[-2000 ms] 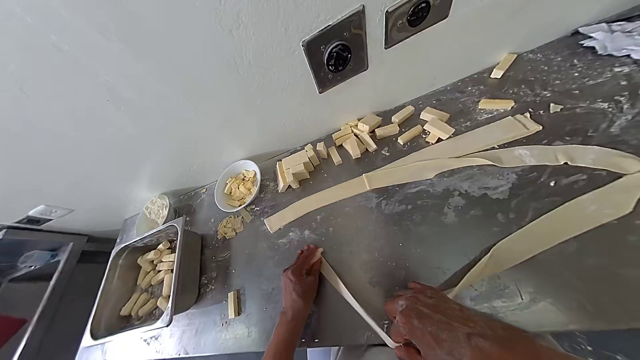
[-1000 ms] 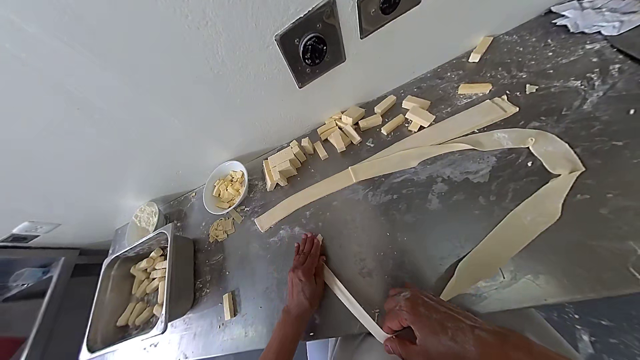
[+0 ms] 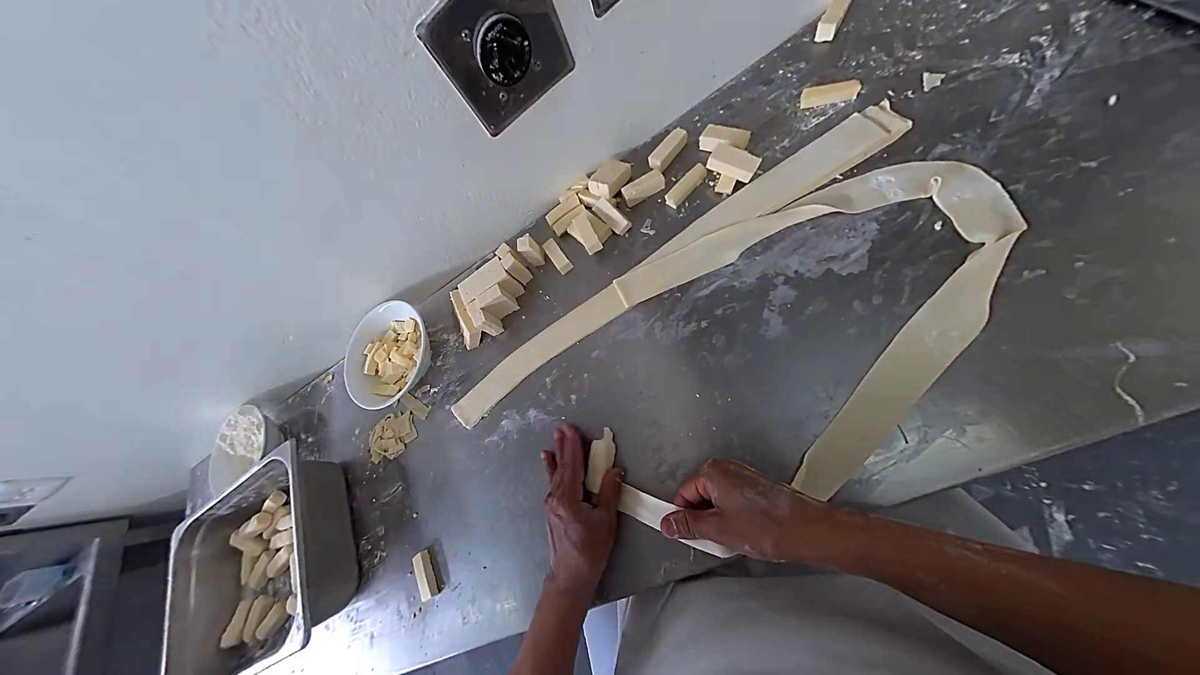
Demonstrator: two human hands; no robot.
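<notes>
A narrow dough strip (image 3: 647,507) lies on the metal table near its front edge. My left hand (image 3: 581,511) rests flat on the table, thumb against the strip near its ragged end. My right hand (image 3: 741,511) pinches the strip's other part between thumb and fingers. Behind my right hand, a long wide dough strip (image 3: 900,384) bends round and runs back across the table to the left. Cut cheese sticks (image 3: 492,291) are piled along the wall, and one cheese stick (image 3: 425,575) lies alone to the left of my left hand.
A steel pan (image 3: 328,534) holding wrapped dough sticks (image 3: 258,609) stands at the left. Near it are a white bowl (image 3: 424,361) of cheese pieces, small cheese scraps (image 3: 392,436) and a container of flour (image 3: 241,436). Wall-mounted outlet (image 3: 503,52) sits above the table.
The dough's ragged end now shows beyond my left thumb. My right hand has moved nearer to my left hand along the strip. The view has shifted.
</notes>
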